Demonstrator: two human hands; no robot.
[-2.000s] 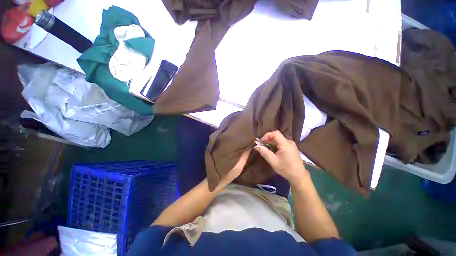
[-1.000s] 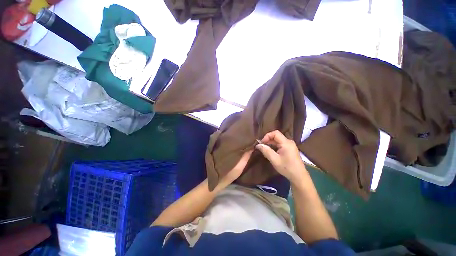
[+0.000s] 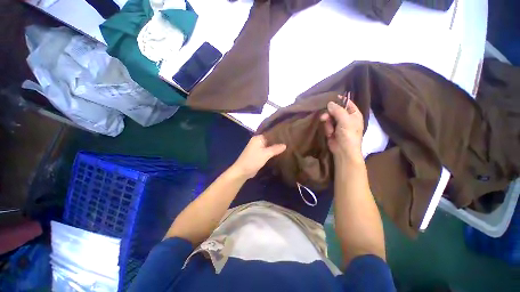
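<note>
A brown garment (image 3: pixel 416 97) lies from the white tabletop's near edge down to my lap, its far part reaching toward the tub on the right. My left hand (image 3: pixel 258 155) grips the cloth at its left edge between thumb and fingers. My right hand (image 3: pixel 346 128) is raised over the cloth with curled fingers around a small metallic tool, probably thread snips (image 3: pixel 345 98), tips pointing away from me. A thin white loop (image 3: pixel 307 194) hangs at the garment's near edge above my apron.
A black phone (image 3: pixel 197 67) and green-and-cream cloth (image 3: pixel 125 33) lie on the table (image 3: pixel 319 40), beside another brown piece (image 3: pixel 242 71). Grey-white plastic bags (image 3: pixel 85 74) are at left, a blue crate (image 3: pixel 102 197) below. A white tub (image 3: pixel 499 219) with brown garments stands right.
My hands have moved apart; the right has gone up and away with the tool. The cloth between them is spread and shifted. The white loop hangs more exposed. The view has shifted.
</note>
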